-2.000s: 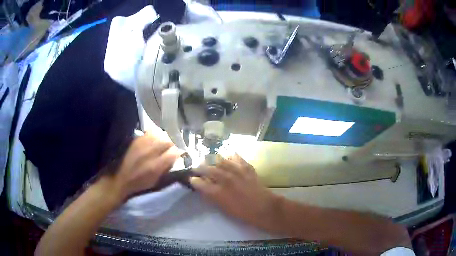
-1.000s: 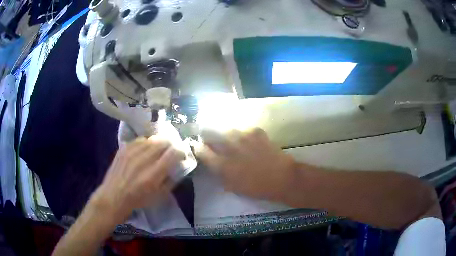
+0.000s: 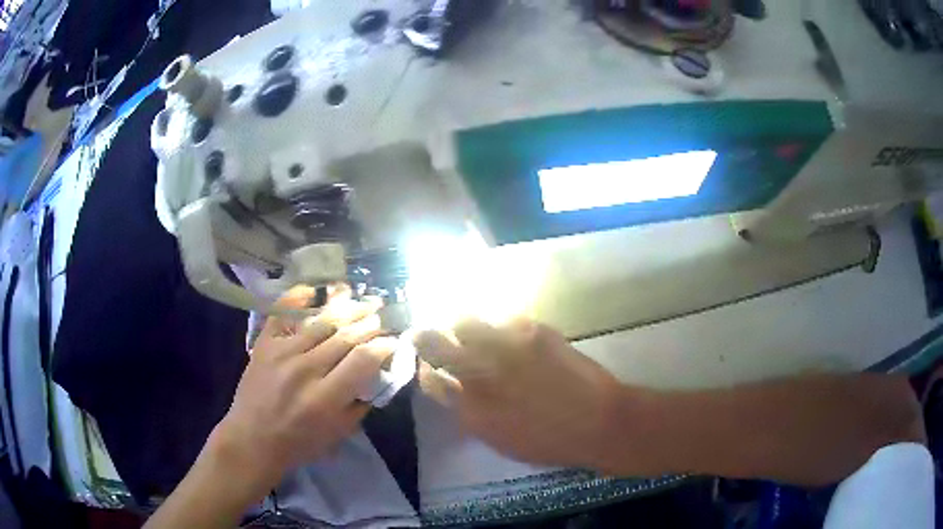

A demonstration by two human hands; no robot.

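Note:
My left hand (image 3: 300, 393) is at the needle area of the sewing machine (image 3: 383, 114), its fingers on a small white piece (image 3: 395, 374). My right hand (image 3: 527, 387) is just to the right, blurred, its fingertips at the right edge of that piece. The needle and presser foot are mostly hidden by my fingers and lamp glare. A large dark cloth (image 3: 134, 300) lies left of the machine head. A pale panel (image 3: 341, 480) with a black strip (image 3: 395, 444) hangs below my left hand toward the table's front edge.
The lit display (image 3: 626, 181) in its teal frame is above my right hand. The lamp glare (image 3: 455, 274) is beside the needle. A round dial (image 3: 667, 21) is on top of the machine. Layered cut pieces (image 3: 23, 341) lie at far left. The table's front edge (image 3: 620, 486) runs below my right forearm.
The view has moved closer to the machine since the earliest frame. The hands have moved from the dark edge to the small white piece, and the pale panel with black strip now shows below them.

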